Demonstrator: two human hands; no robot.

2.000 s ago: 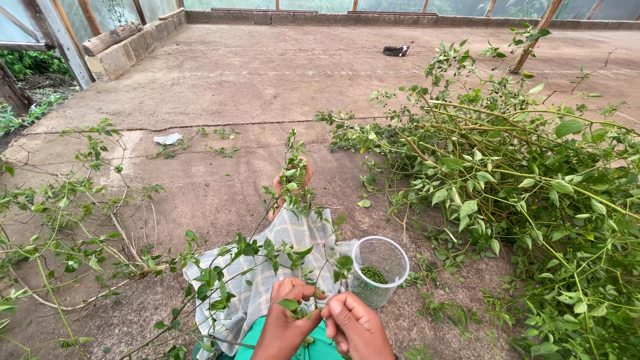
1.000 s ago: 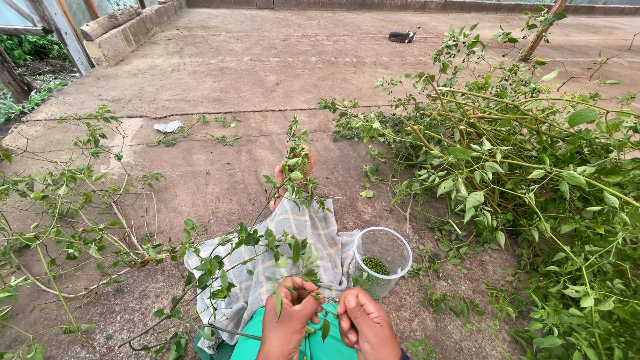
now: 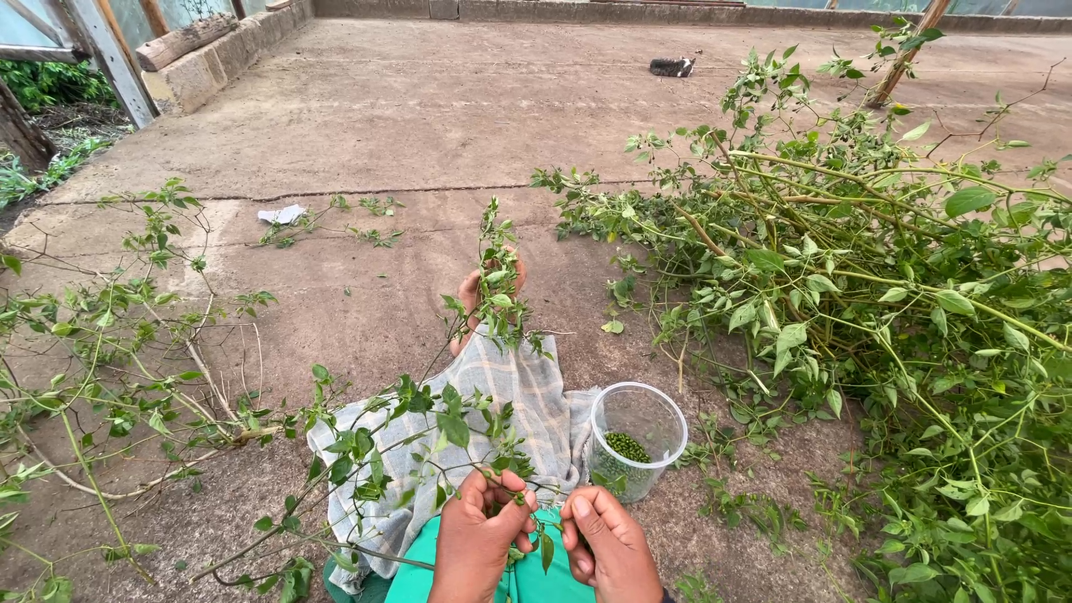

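Observation:
My left hand (image 3: pixel 490 528) pinches a thin twig of a leafy green branch (image 3: pixel 368 452), with a small green fruit by the thumb. Close on its right, my right hand (image 3: pixel 607 536) has thumb and forefinger together at the tip of the same twig; whether a fruit is between them is hidden. The branch lies over a grey checked cloth (image 3: pixel 536 385) on my lap, above green clothing (image 3: pixel 427 544). Just beyond my right hand stands a clear plastic tub (image 3: pixel 596 419) holding small round green fruits (image 3: pixel 628 446). My bare feet (image 3: pixel 469 293) show behind upright leaves.
A large heap of cut leafy branches (image 3: pixel 837 276) covers the right side. Sparser branches (image 3: pixel 201 360) lie at the left. On the concrete floor (image 3: pixel 402 109) are a white scrap (image 3: pixel 282 214) and a dark object (image 3: pixel 672 67). A low block wall (image 3: pixel 226 63) runs at the back left.
My left hand still holds the branch. My right hand has moved nearer to it than one second ago.

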